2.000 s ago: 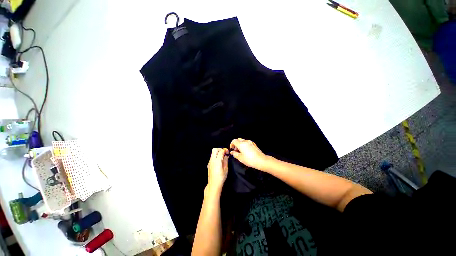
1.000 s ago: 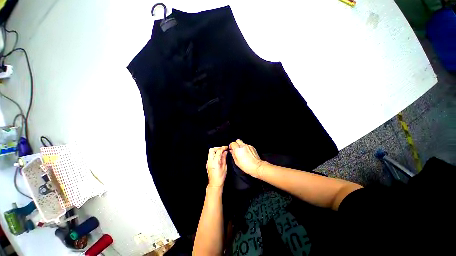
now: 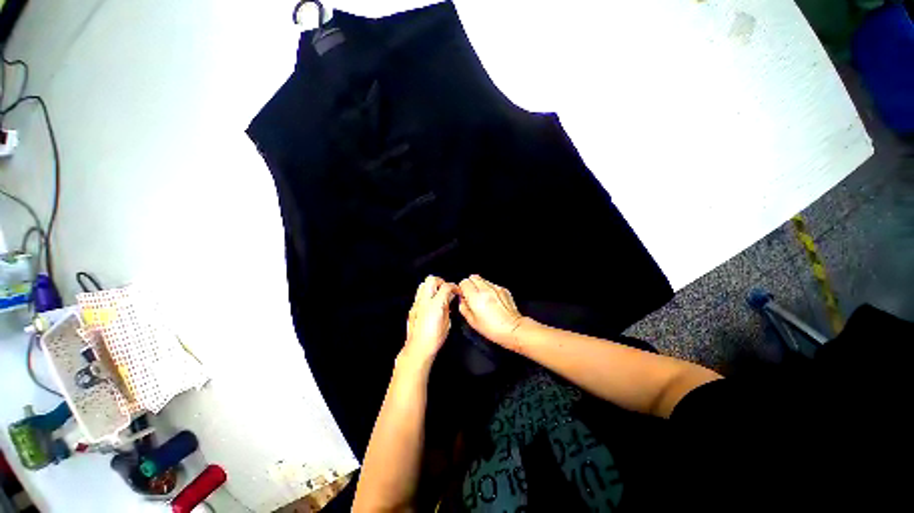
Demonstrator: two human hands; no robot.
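A black sleeveless garment [image 3: 501, 200] lies front up on the white table, its neckline at the far side with a black hanger hook [image 3: 309, 12] standing out. Several fastenings run down its centre line. My left hand [image 3: 431, 316] and my right hand [image 3: 488, 309] meet at the lower centre front, fingertips pinching the front edge together. The fastener between the fingertips is too small and hidden to see. Shinier wrinkled black fabric shows just below my right hand.
At the left stand a white basket [image 3: 90, 376], dotted paper [image 3: 145, 351], a green bottle [image 3: 35, 441], a blue spool [image 3: 170, 453] and a red spool [image 3: 198, 489]. Cords run along the left edge. The table's near right edge [image 3: 772, 232] borders the speckled floor with yellow-black tape.
The view has shifted, so the garment sits higher and further left, and the yellow and red tool has nearly left the top edge. My fingertips have moved closer together, still at the centre front.
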